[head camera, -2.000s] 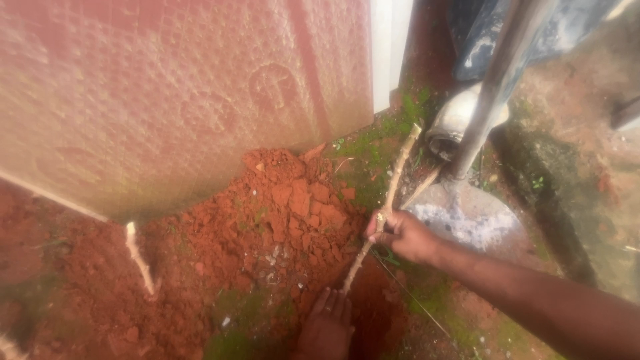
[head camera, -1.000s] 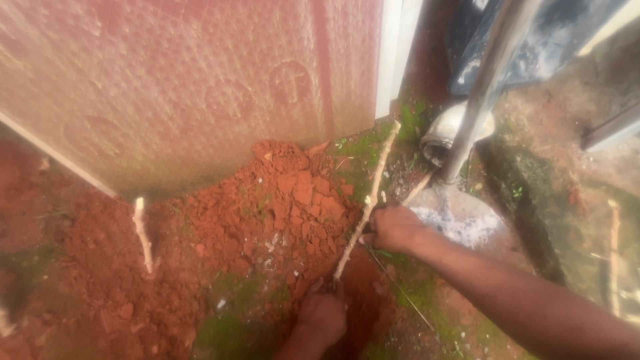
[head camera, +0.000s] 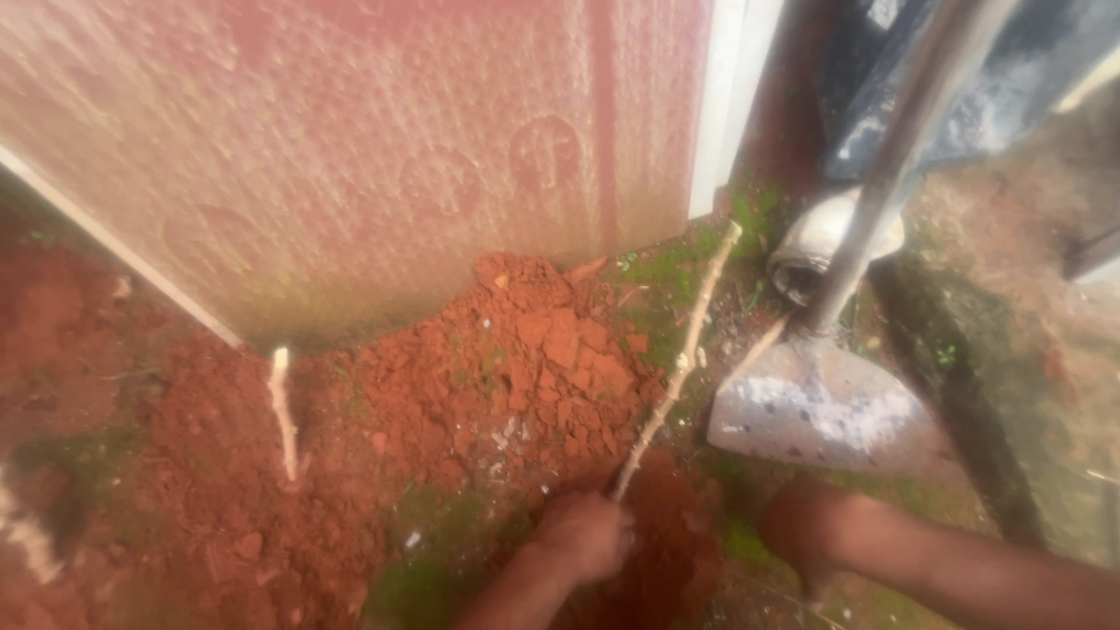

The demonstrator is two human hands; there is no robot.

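Observation:
A knobbly plant stem slants up from my left hand, which is closed around its lower end over dug red soil. My right hand is off the stem, low on the right, just below the blade of a hoe; it is blurred and its fingers are mostly hidden. The hoe's long handle rises toward the top right. Loose clods of red soil lie heaped left of the stem. A shorter cut stem stands in the soil farther left.
A reddish textured panel with a white edge strip stands behind the soil. A pale pipe end lies behind the hoe handle, with a dark blue object beyond. A mossy ridge runs along the right.
My right hand has let go of the stem and moved right and toward me. My left hand stays low, at the stem's lower end.

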